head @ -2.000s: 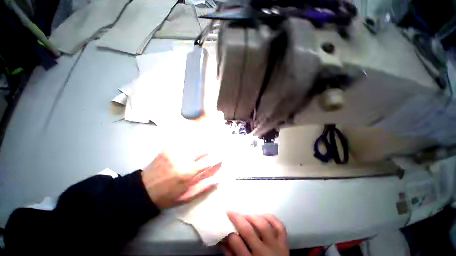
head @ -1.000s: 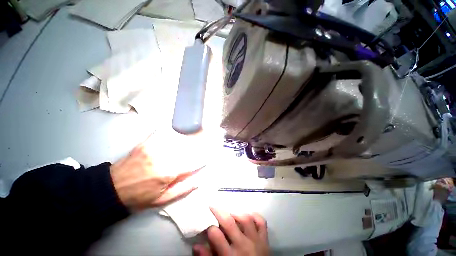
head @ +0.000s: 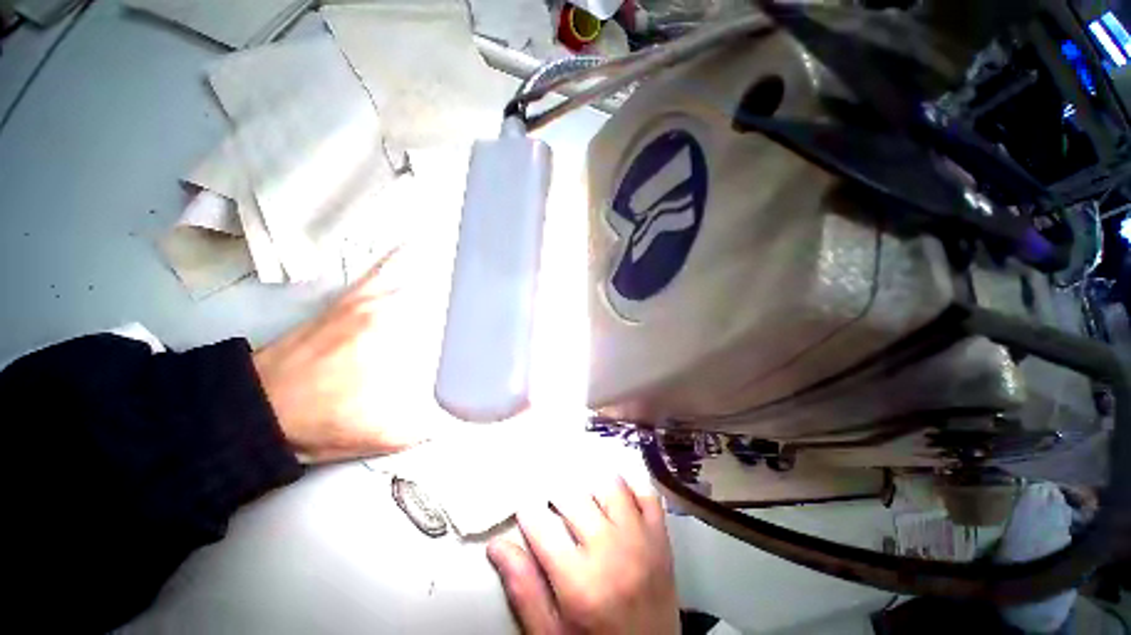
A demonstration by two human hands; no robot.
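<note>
A pale cloth piece lies on the white table below the lamp, mostly washed out by glare. My left hand lies flat at its left, fingers lost in the glare. My right hand rests with its fingertips on the cloth's front right part, thumb at the cloth's lower edge. Whether either hand grips the cloth cannot be told. The cream sewing machine head with a round blue logo stands at the right. Small metal parts show under it; the needle area is hidden by glare.
The pale grey lamp bar hangs left of the head. Beige cut pieces lie overlapping on the table at the back left. A curved dark bar crosses in front of the head. A small red and yellow object is at the back.
The view has moved closer to the machine head and lamp. My left hand now reaches further up into the glare. My right hand's fingers have moved up onto the cloth. The scissors are no longer visible.
</note>
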